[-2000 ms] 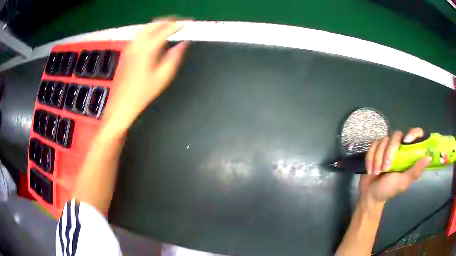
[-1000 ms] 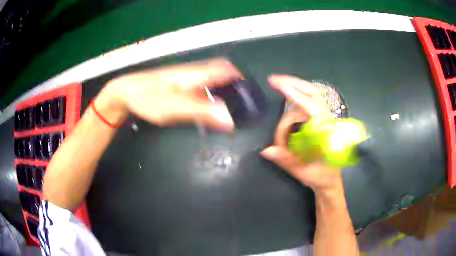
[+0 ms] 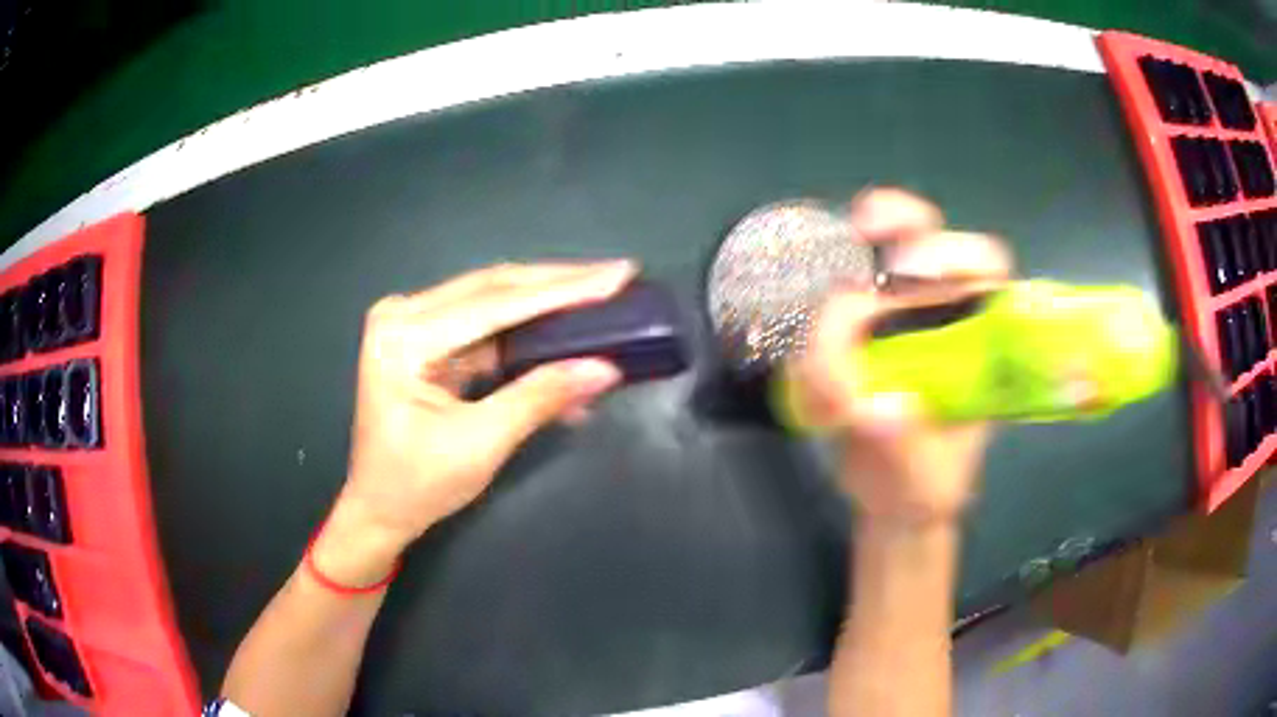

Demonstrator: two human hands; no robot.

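My left hand [image 3: 434, 392] grips a black plastic housing [image 3: 595, 338] between thumb and fingers, a little left of the middle of the view. My right hand [image 3: 896, 364] is blurred and holds a lime-green electric screwdriver [image 3: 1050, 353] lying roughly level, its black nose pointing left toward the housing. The nose end is dark and blurred; whether a screw is on the bit cannot be told. A round dish of silvery screws [image 3: 784, 280] is just beyond the screwdriver nose, partly covered by my right hand.
A red-orange tray [image 3: 133, 462] with rows of black housings is at the left edge. Another such tray [image 3: 1151, 168] is at the right edge. A white edge strip [image 3: 616, 63] and green surface run along the far side. A cardboard box [image 3: 1148, 581] is below right.
My left hand has come from the left tray and now holds a housing. The screwdriver has swung toward the housing. The view has shifted right, bringing the right tray into sight.
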